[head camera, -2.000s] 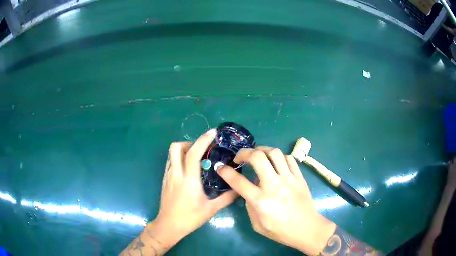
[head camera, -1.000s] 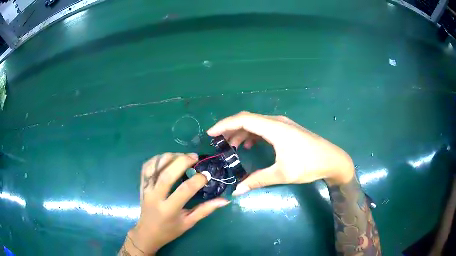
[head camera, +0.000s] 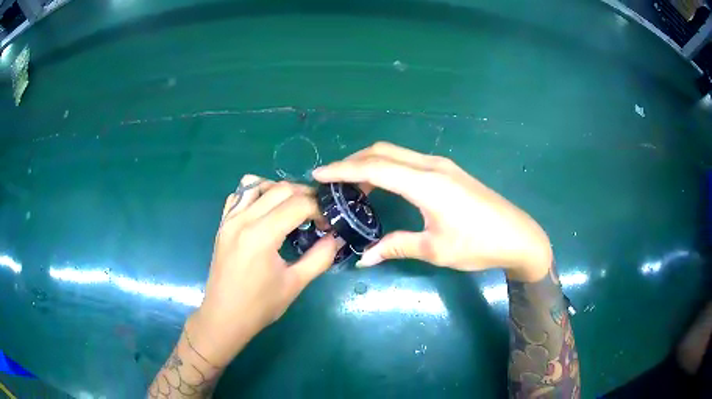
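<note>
The black cylindrical housing (head camera: 295, 243) stands low in the centre, mostly hidden by my left hand (head camera: 269, 241). A small greenish disc shows inside its open end. My left hand's fingers and thumb are at the housing's opening. My right hand (head camera: 445, 206) holds the round black end module (head camera: 350, 212) between fingers and thumb, tilted on its edge over the right side of the housing. A pale wire shows at the module's lower edge. Whether the two parts touch is hidden.
A thin clear ring (head camera: 297, 158) lies beyond my hands. A white scrap (head camera: 639, 111) lies far right, and a crinkled yellowish piece (head camera: 21, 75) far left. The mallet is mostly hidden behind my right forearm; its tip shows. Part of a person's arm (head camera: 695, 343) is at the right edge.
My right hand has taken hold of the end module and tilted it up, now closer over the housing. My left fingers have moved from the housing's side to its opening. The view has shifted.
</note>
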